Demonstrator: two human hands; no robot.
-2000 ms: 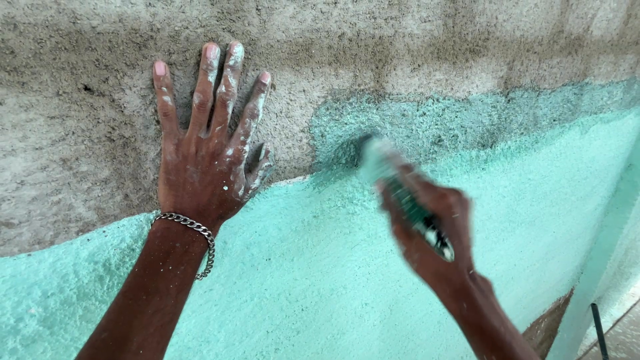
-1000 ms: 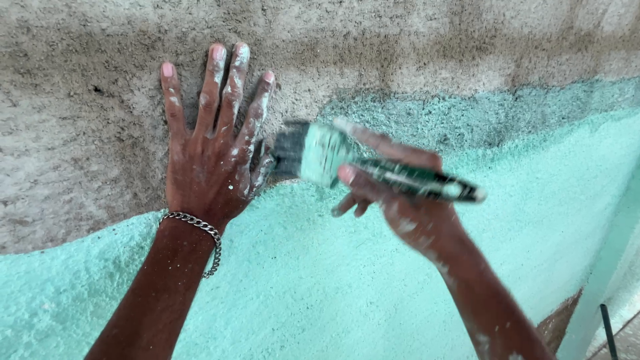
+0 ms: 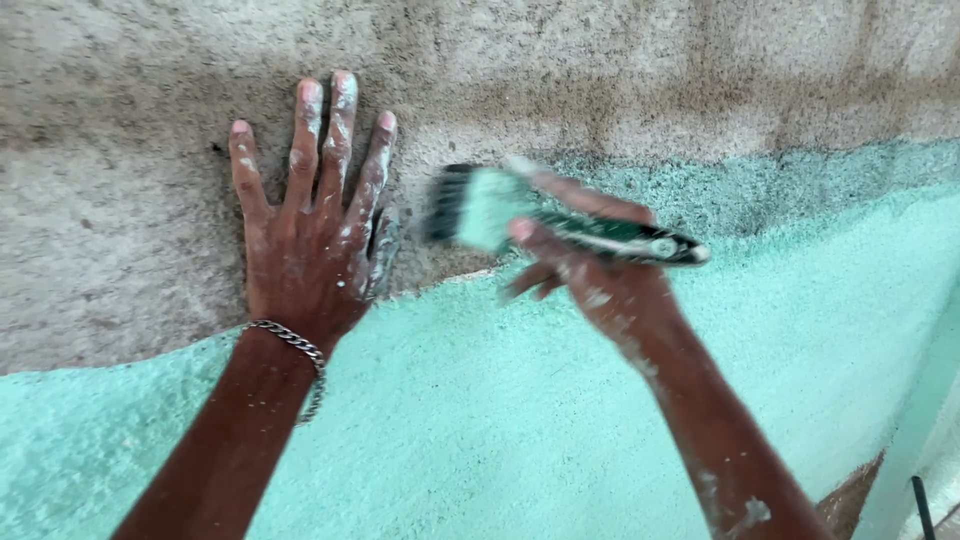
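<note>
My left hand (image 3: 307, 232) lies flat on the rough grey wall (image 3: 112, 247), its fingers spread and flecked with paint, a chain bracelet (image 3: 292, 339) around the wrist. To its right, my right hand (image 3: 592, 262) grips a paintbrush (image 3: 607, 236) with a dark green handle. The brush's dark bristles (image 3: 448, 202) point left towards my left thumb and are blurred; whether they touch the wall is unclear. Its ferrule is coated in mint-green paint. Below both hands spreads mint-green painted wall (image 3: 465, 420), and a thinner, patchy green band (image 3: 720, 195) runs right of the brush.
At the lower right stands a green-painted vertical edge (image 3: 911, 420) beside a brown patch (image 3: 851, 495). A thin dark rod (image 3: 921, 506) shows in the bottom right corner. Brown stains (image 3: 600, 90) streak the upper wall.
From two seconds ago, the brush has moved left from the green band to near my left thumb, and its handle has turned closer to level. My left hand stays on the wall.
</note>
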